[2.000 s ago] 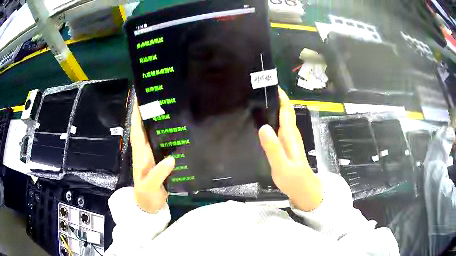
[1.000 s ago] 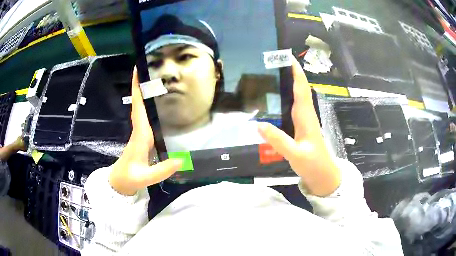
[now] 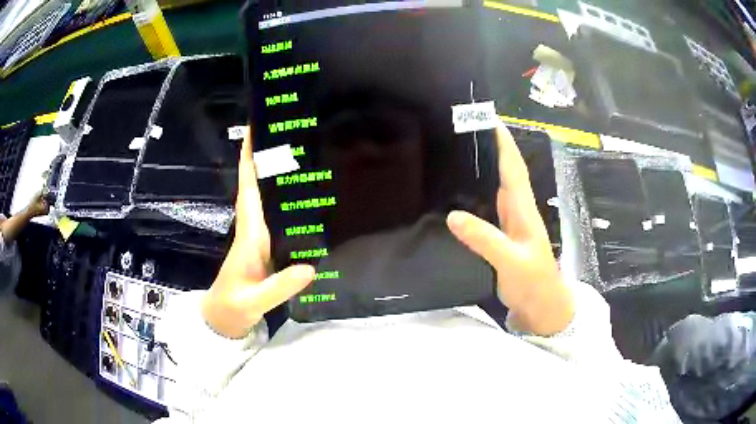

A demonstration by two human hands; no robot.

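Observation:
A black tablet (image 3: 385,182) is held upright in front of me, close to my body, its top cut off by the frame's edge. Its screen shows a column of green text lines on black down the left side. White label stickers sit on its left edge (image 3: 277,161) and right edge (image 3: 474,117). My left hand (image 3: 249,265) grips the lower left edge, thumb over the lowest text lines. My right hand (image 3: 526,248) grips the right edge, thumb on the glass. The fingers behind the tablet are hidden.
At left, a foam tray (image 3: 166,212) holds dark tablets; a panel with round dark fittings and wires (image 3: 137,331) lies below. At right, another foam tray (image 3: 583,224) holds tablets. Crumpled paper slips (image 3: 553,79) lie beyond. Another person's hand (image 3: 23,217) shows far left, a person's sleeve (image 3: 717,352) lower right.
The screen went from the green text list to a camera picture with green and red buttons, then back to a list, now with its lines shifted upward. Both hands still hold the tablet.

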